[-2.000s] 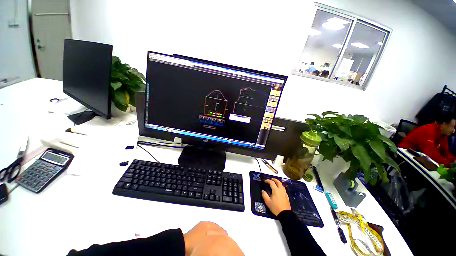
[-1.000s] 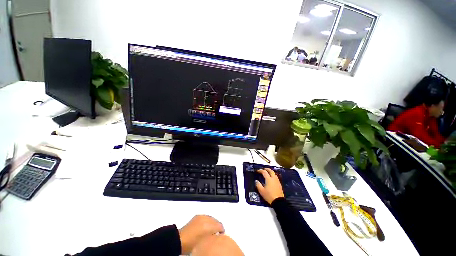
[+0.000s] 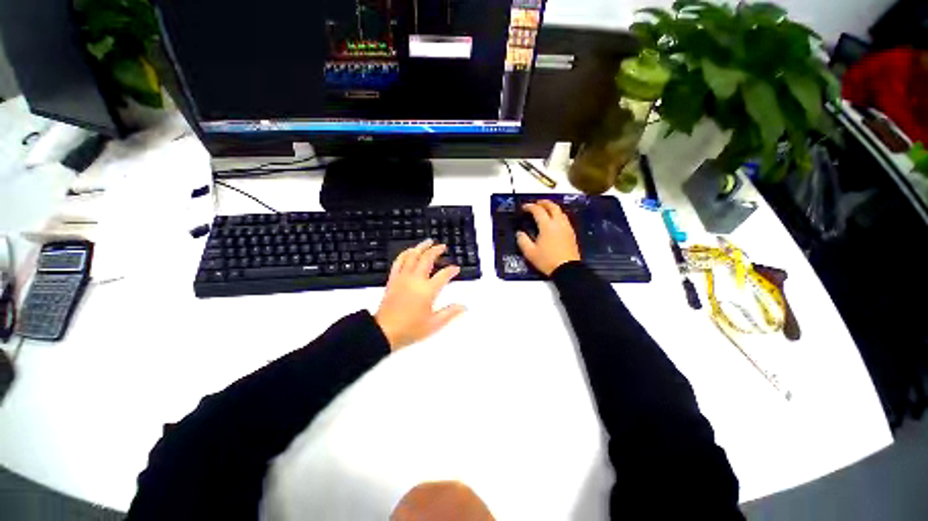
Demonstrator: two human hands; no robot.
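Note:
My left hand (image 3: 415,297) lies over the right part of the black keyboard (image 3: 305,254), fingers spread on the keys near the number pad, holding nothing. My right hand (image 3: 552,238) rests on the dark mouse (image 3: 526,226), which is mostly hidden under the fingers. The mouse is on the dark mouse pad (image 3: 611,239), right of the keyboard. The monitor (image 3: 254,66) stands behind the keyboard, its top cut off. Its black screen shows thin coloured pattern outlines, a small white box and icons at the right edge.
Calculator (image 3: 56,290) at far left. Tape measure (image 3: 733,285), a dark-handled tool (image 3: 781,300) and thin pens or sticks (image 3: 684,265) lie right of the pad. Bottle (image 3: 616,132), potted plant (image 3: 748,81) and grey holder (image 3: 717,198) stand behind. An unclear skin-coloured shape (image 3: 443,504) shows at the bottom edge.
The view has tilted down. My left hand has moved from the desk in front of the keyboard up onto its right-hand keys. My right hand has stayed on the mouse.

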